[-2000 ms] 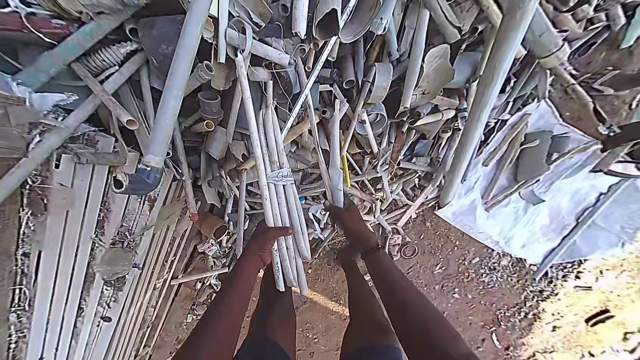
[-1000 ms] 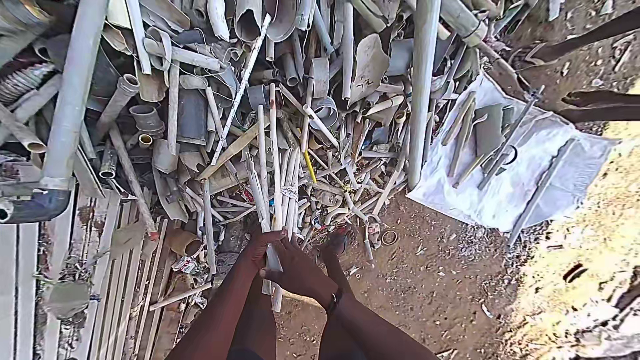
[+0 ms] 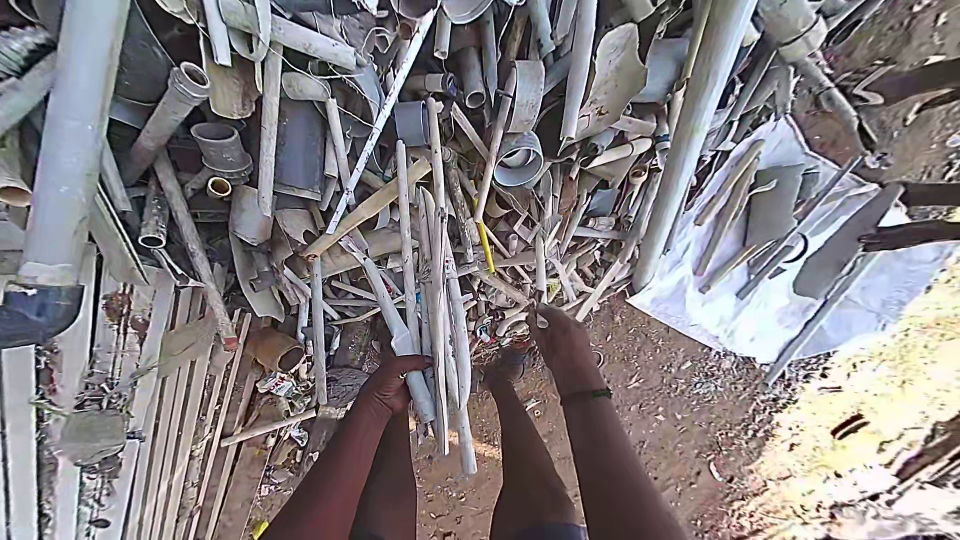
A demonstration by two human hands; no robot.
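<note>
In my left hand (image 3: 396, 382) is a bundle of thin, whitish plastic pipes (image 3: 439, 315), gripped near its lower end and pointing up toward the heap. One wider grey-white pipe (image 3: 401, 341) lies at the bundle's left side, beside my thumb. To the right of the bundle, my right hand (image 3: 562, 341) is at the near edge of the scrap heap, its fingers bent around the lower end of a thin pale pipe (image 3: 540, 270); whether the grip is firm is hard to tell. A yellow strip (image 3: 484, 236) lies in the heap just beyond.
A large heap of scrap pipes and fittings (image 3: 517, 161) spreads ahead. A long thick pipe (image 3: 694, 150) leans at its right. Flat strips (image 3: 161, 397) lie at left. On a white sheet (image 3: 697, 307) rest plastic pieces, with another person's hand (image 3: 911, 235) beside them.
My right hand has left the bundle and moved right to the heap's edge. The left hand still holds the bundle. The other person's hand has come to the pieces on the sheet.
</note>
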